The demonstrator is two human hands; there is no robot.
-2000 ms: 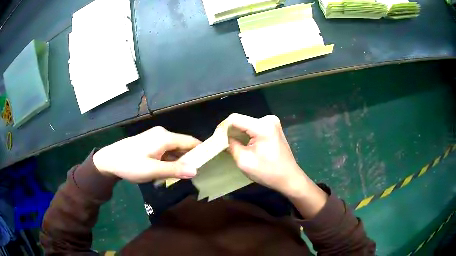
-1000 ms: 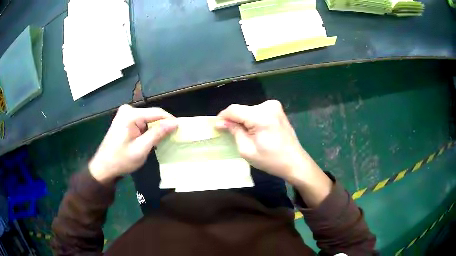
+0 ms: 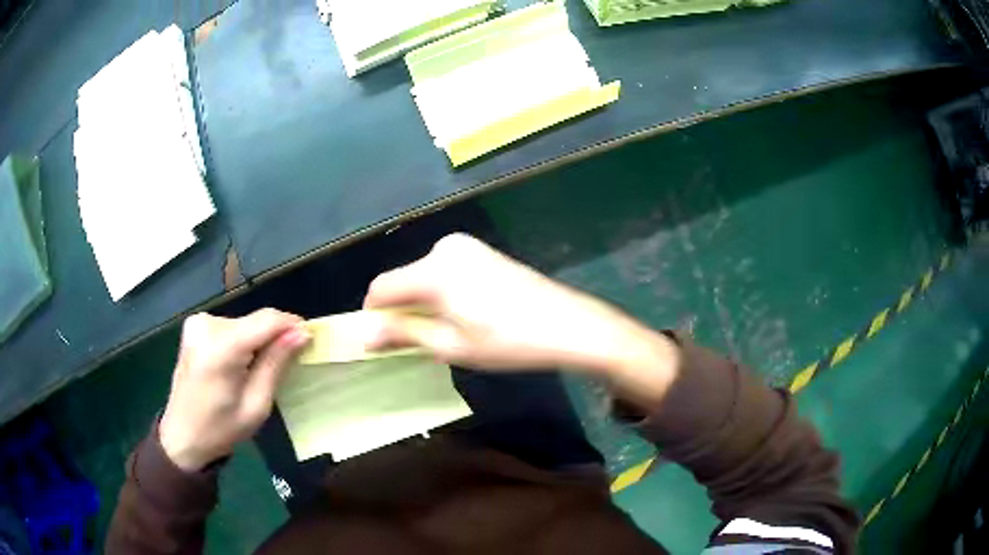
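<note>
A pale yellow-green insulating sheet (image 3: 374, 401) is held over my dark-clothed lap, with a flap folded along its upper edge and a notched lower edge. My left hand (image 3: 233, 374) pinches the flap's left end between thumb and fingers. My right hand (image 3: 461, 309) is on the flap at its right part, slightly blurred, with fingers over the edge. The fingers hide parts of the flap.
On the dark ledge (image 3: 293, 130) lie a whitish unfolded sheet stack (image 3: 141, 163), a second stack (image 3: 401, 27), a folded sheet with raised yellow flaps (image 3: 504, 87), a nested folded pile (image 3: 651, 9) and translucent sheets (image 3: 20, 244) at far left.
The sheet has turned so its green face shows, and moved left and down. My right hand has slid left along the flap. The camera view has shifted, moving the ledge items left.
</note>
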